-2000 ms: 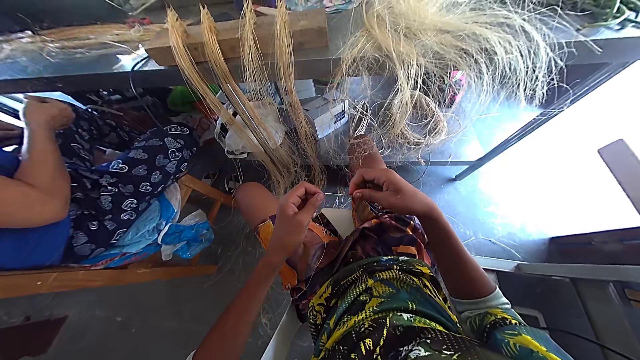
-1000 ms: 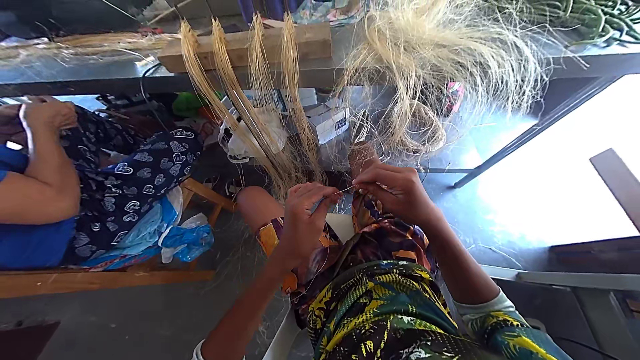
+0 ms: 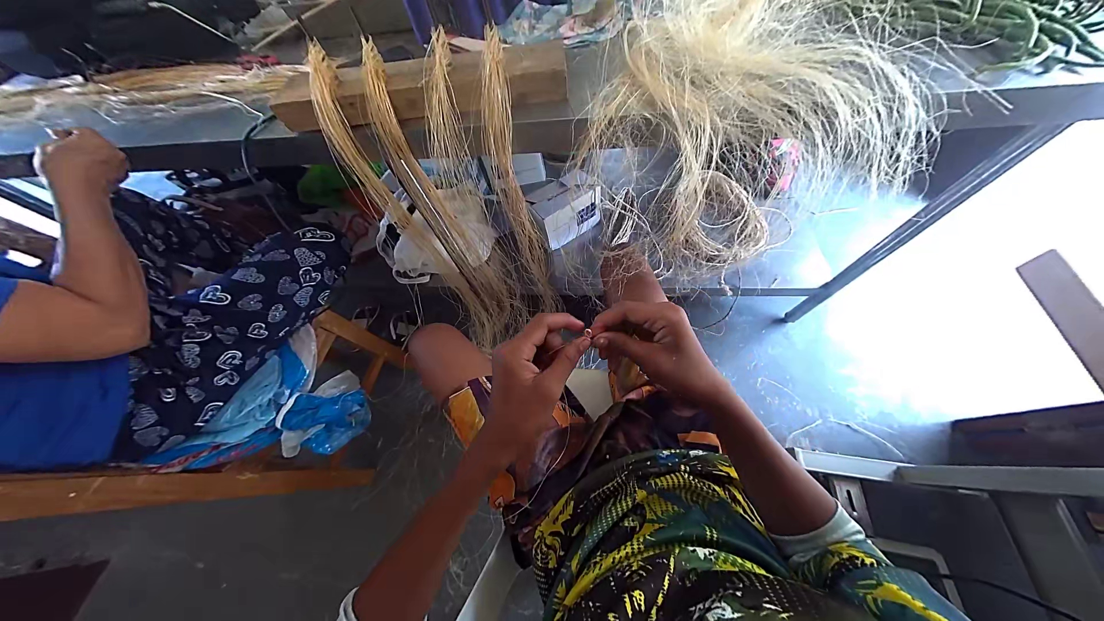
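Observation:
My left hand (image 3: 536, 366) and my right hand (image 3: 660, 349) meet above my lap, thumbs and forefingers pinching a small knot or loop of pale fiber (image 3: 588, 333) between them. A thin strand seems to hang below my left hand. Beyond my hands, several bundles of straw-colored fiber (image 3: 509, 164) hang from a wooden block (image 3: 539, 76) on the table edge. To their right, a large loose heap of pale fiber (image 3: 733, 78) spills over the same edge, with a coil of fiber (image 3: 724, 220) hanging low.
A person in blue (image 3: 69, 397) sits at the left on a wooden bench (image 3: 172, 492). Under the metal table (image 3: 207, 142) are a white plastic bag (image 3: 448, 228) and a cardboard box (image 3: 565, 207). A slanted table leg (image 3: 914, 226) stands at right; green pods or stalks (image 3: 1026, 30) lie at the top right.
My hands were apart at first, then came close with a thin strand between them. Now their fingertips meet at the small knot or loop. The neighboring person's hand has risen toward the table edge.

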